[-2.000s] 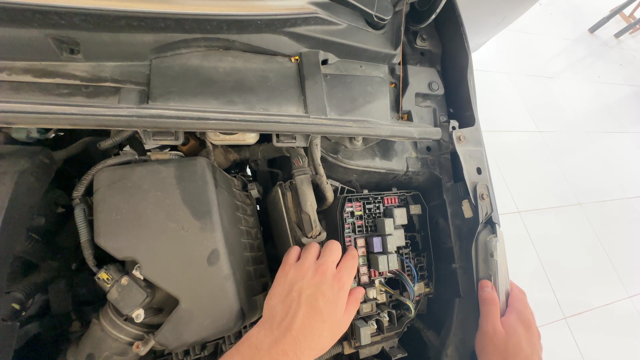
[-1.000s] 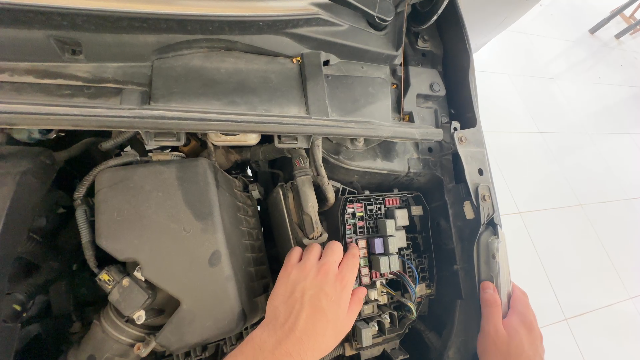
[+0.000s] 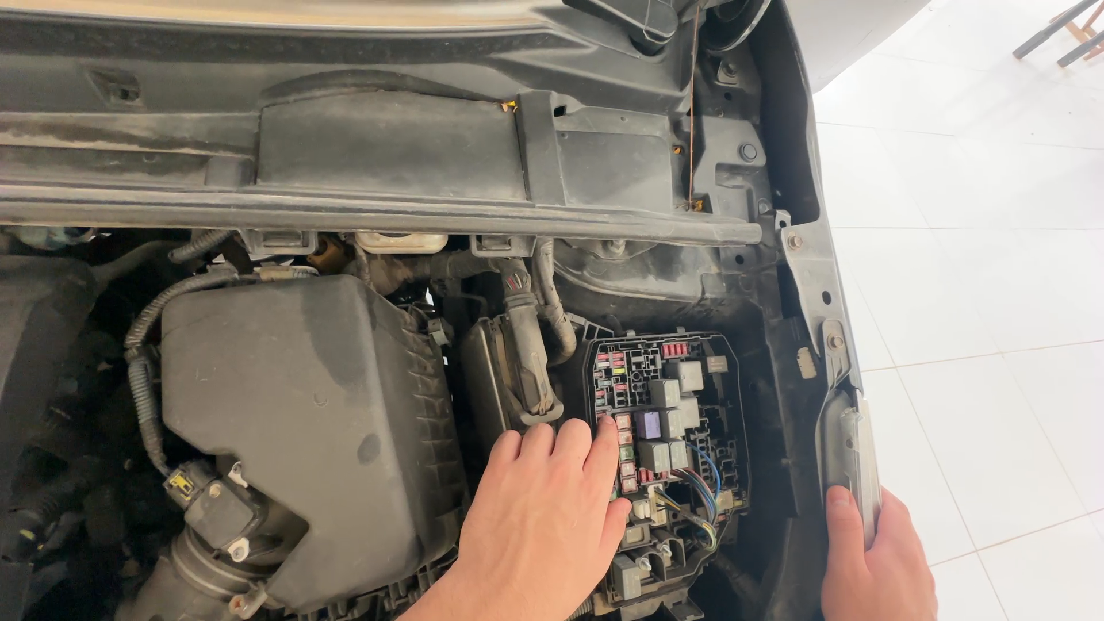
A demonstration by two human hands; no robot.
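An uncovered fuse and relay box (image 3: pixel 668 448) sits at the right of a car's engine bay, with small coloured fuses, grey relays (image 3: pixel 686 375), one purple relay (image 3: pixel 648 424) and exposed wires (image 3: pixel 703 496). My left hand (image 3: pixel 543 509) lies over its left edge, index fingertip at the upper end of a column of fuses (image 3: pixel 624 453); no object shows in it, though the palm side is hidden. My right hand (image 3: pixel 875 556) grips the edge of the fender by the headlight (image 3: pixel 849 466), thumb on top and fingers around the outer side.
Left of the fuse box are a control module with a thick wiring connector (image 3: pixel 526 354) and the black air filter housing (image 3: pixel 302 414). The cowl panel (image 3: pixel 392 147) crosses the top. Beyond the fender lies a white tiled floor (image 3: pixel 975 293), with stool or table legs (image 3: pixel 1056 30) in the far corner.
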